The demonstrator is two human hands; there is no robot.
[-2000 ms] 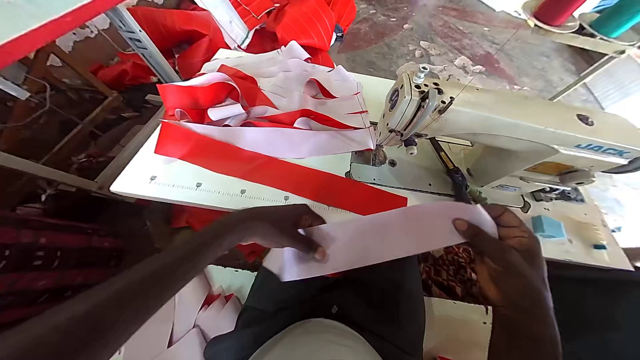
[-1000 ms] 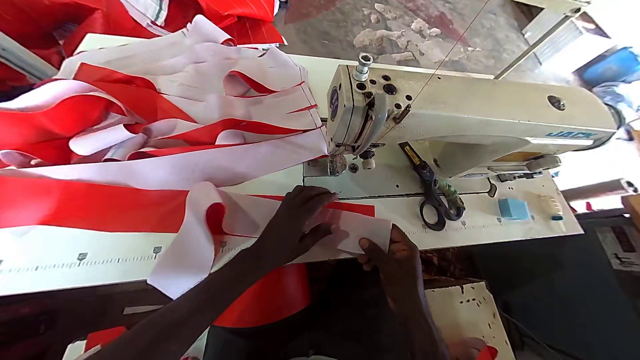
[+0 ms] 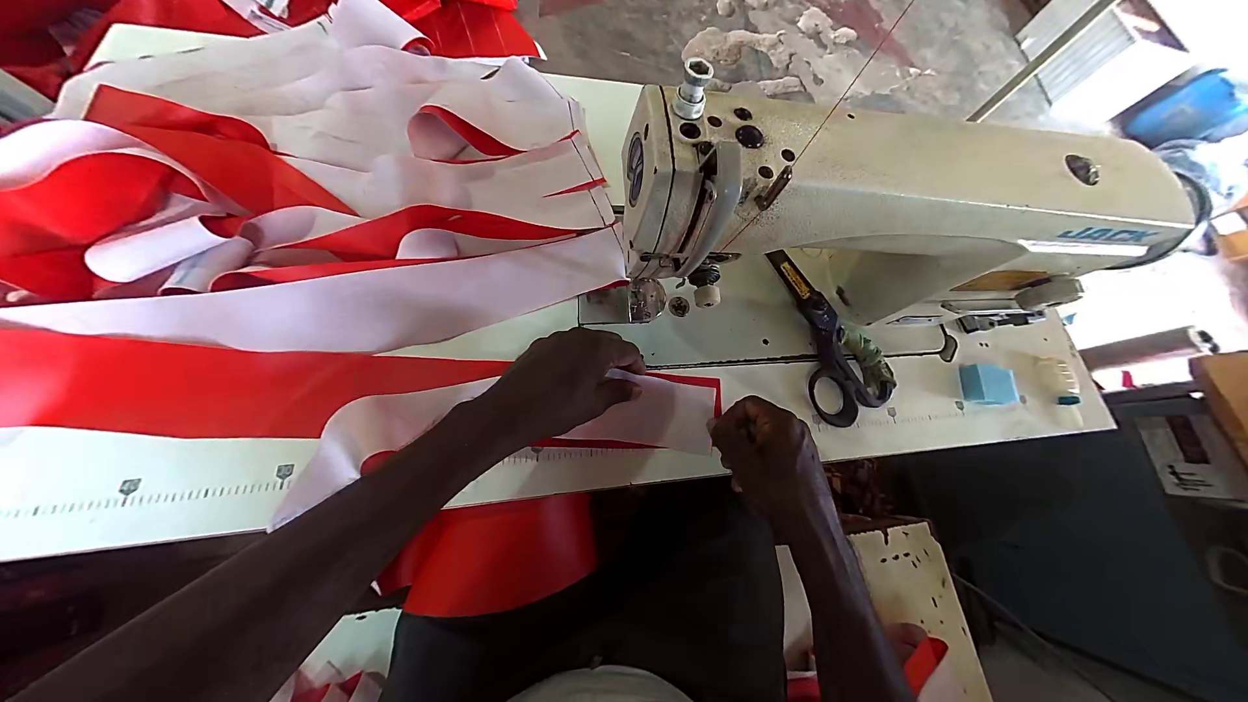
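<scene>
A white-faced fabric strip (image 3: 673, 414) lies over a red fabric strip (image 3: 234, 385) near the front edge of the sewing table, with red showing along its borders. My left hand (image 3: 575, 380) pinches the white strip near its upper edge, thumb against fingers. At the strip's right end, my right hand (image 3: 765, 439) is closed on its lower corner. Just beyond the hands is the needle area of a Jack sewing machine (image 3: 916, 185). Black-handled scissors (image 3: 829, 351), with cloth wound on one handle, lie right of the hands.
A heap of red and white strips (image 3: 292, 175) covers the table's left part. A light blue block (image 3: 988, 384) and a small thread spool (image 3: 1058, 380) lie at the right. Red fabric (image 3: 507, 556) hangs over my lap. A ruler scale (image 3: 205, 492) runs along the table's front.
The white strip, held up over the lap two seconds ago, now lies on the red strip on the table. My right hand has closed at its end corner. The view has moved nearer the table.
</scene>
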